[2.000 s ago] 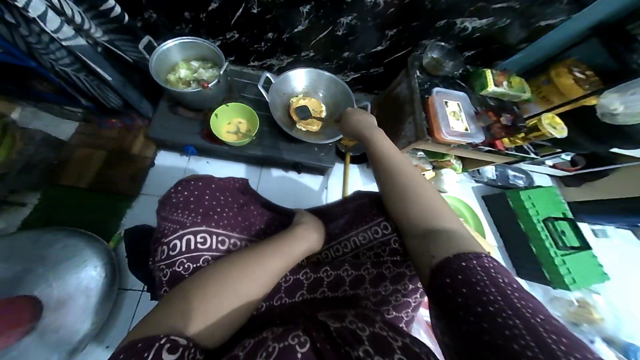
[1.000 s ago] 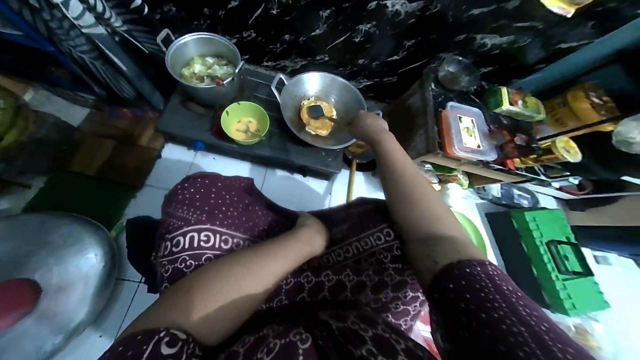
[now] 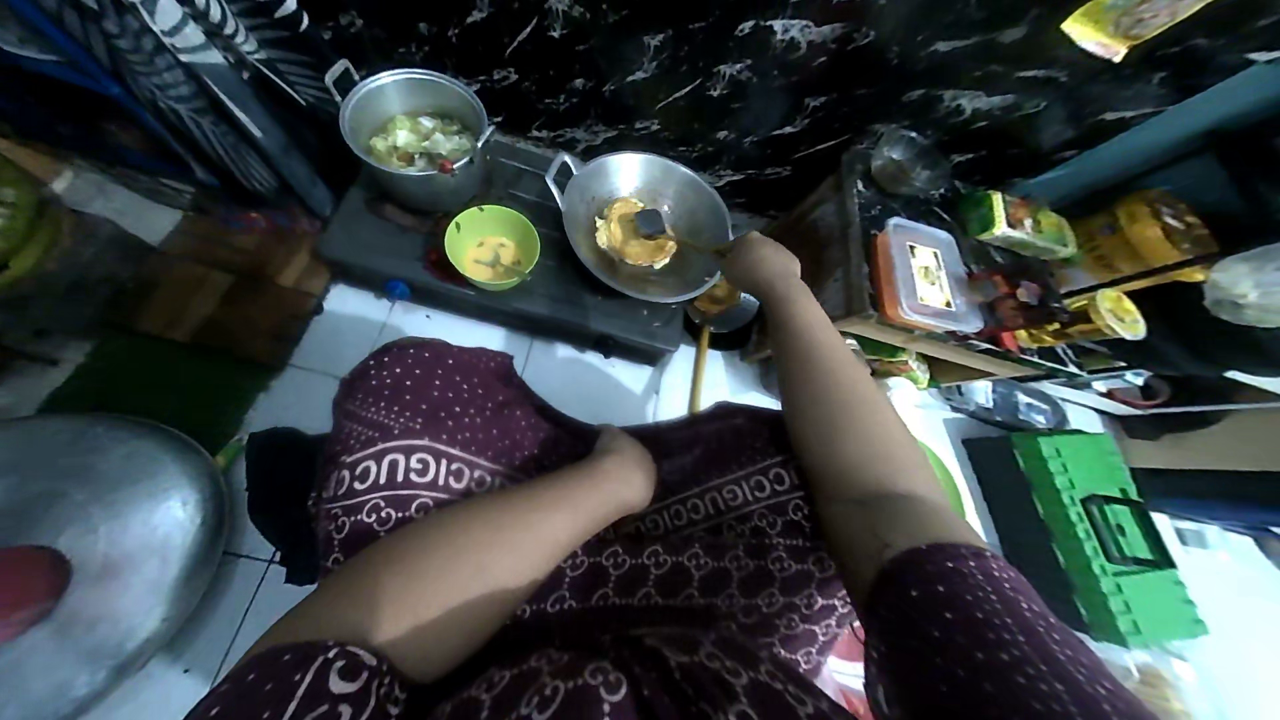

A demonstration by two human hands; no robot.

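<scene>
My right hand (image 3: pixel 762 266) is closed on the handle of a spatula (image 3: pixel 651 223), whose dark blade rests at a golden fried piece of food (image 3: pixel 634 240) in a metal wok (image 3: pixel 690 205). My left hand (image 3: pixel 626 468) lies on the patterned maroon clothing over my lap; its fingers are tucked out of sight, so its grip is unclear. Left of the wok, a green bowl (image 3: pixel 464 226) holds yellow liquid and a utensil. Behind that bowl stands an aluminium pot (image 3: pixel 350 125) with chopped pale-green vegetables in it.
The wok and pot sit on a low dark stove (image 3: pixel 606 325). A long-handled utensil (image 3: pixel 700 365) lies below the wok. On the right are a shelf with a lidded plastic container (image 3: pixel 930 275) and a green case (image 3: pixel 1090 540). A large round metal lid (image 3: pixel 130 500) is at left.
The spatula's blade has shifted over the food, from its middle to its upper right edge. My left hand remains on my lap.
</scene>
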